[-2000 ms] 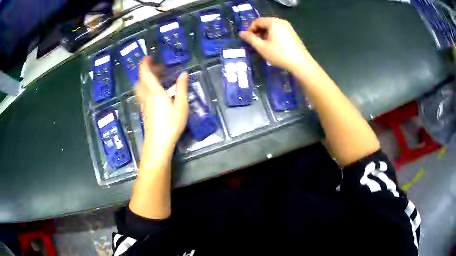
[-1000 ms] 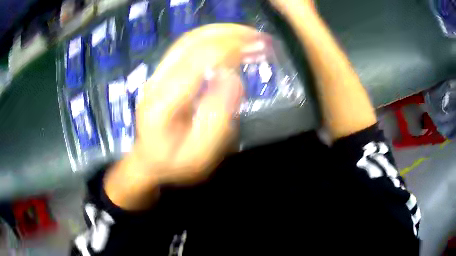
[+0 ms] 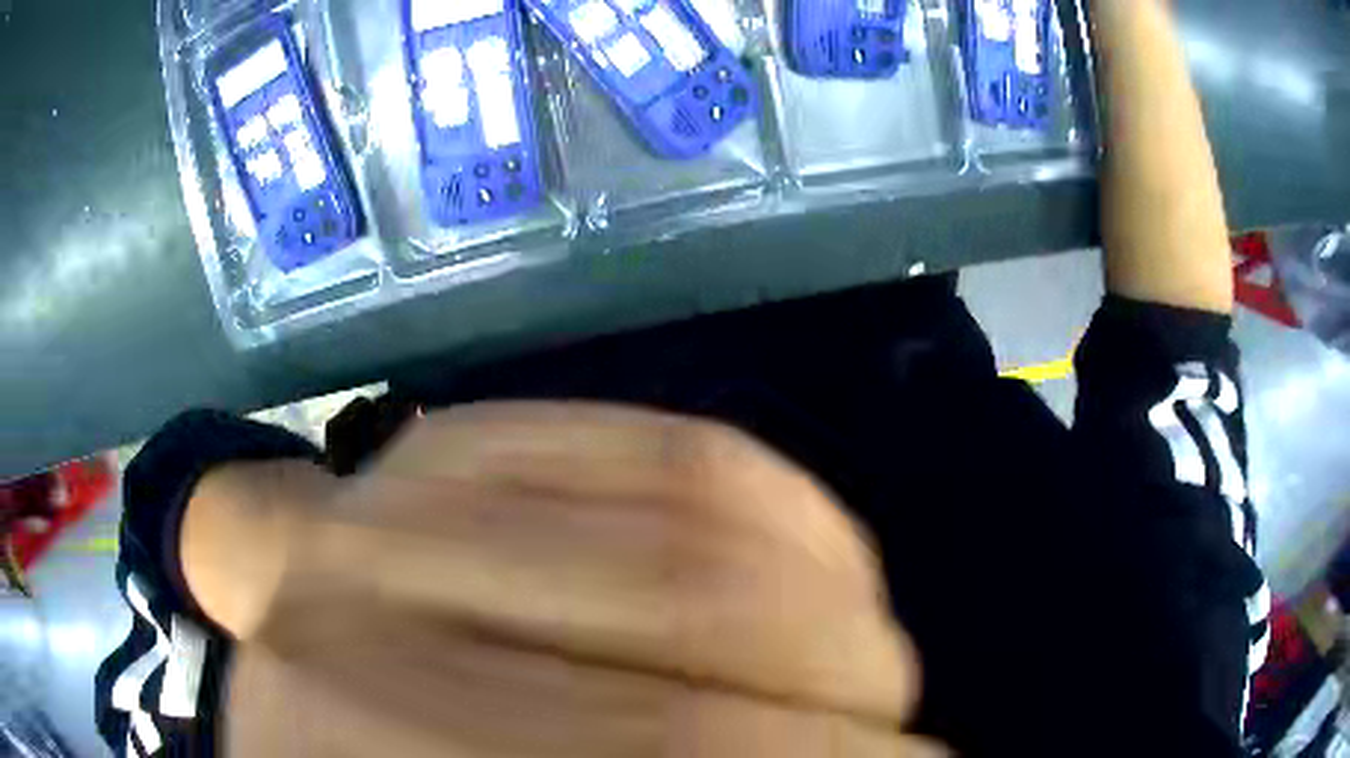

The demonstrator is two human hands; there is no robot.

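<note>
A clear blister tray (image 3: 652,210) lies at the top of the view, cut off by the upper edge. Several blue units with white patches lie in its near row. The leftmost unit (image 3: 284,148) and the one beside it (image 3: 474,126) lie lengthwise in their pockets. The third unit (image 3: 652,67) lies tilted across its pocket's upper part. My left hand (image 3: 592,578) is large, blurred and close to the camera, below the tray; its fingertips and any held thing cannot be made out. My right forearm passes the tray's right end, with the hand beyond the top edge.
The tray rests on a dark-green mat (image 3: 82,267) whose near edge curves across the view. Red stools (image 3: 59,511) show at the left, and more red at the right. A yellow line (image 3: 1048,369) crosses the grey floor. A clear plastic bag-like item lies at the far right.
The view has tipped down, so the tray stands higher. My left hand has moved from over the tray to below it, near the camera. My right hand has left the view at the top.
</note>
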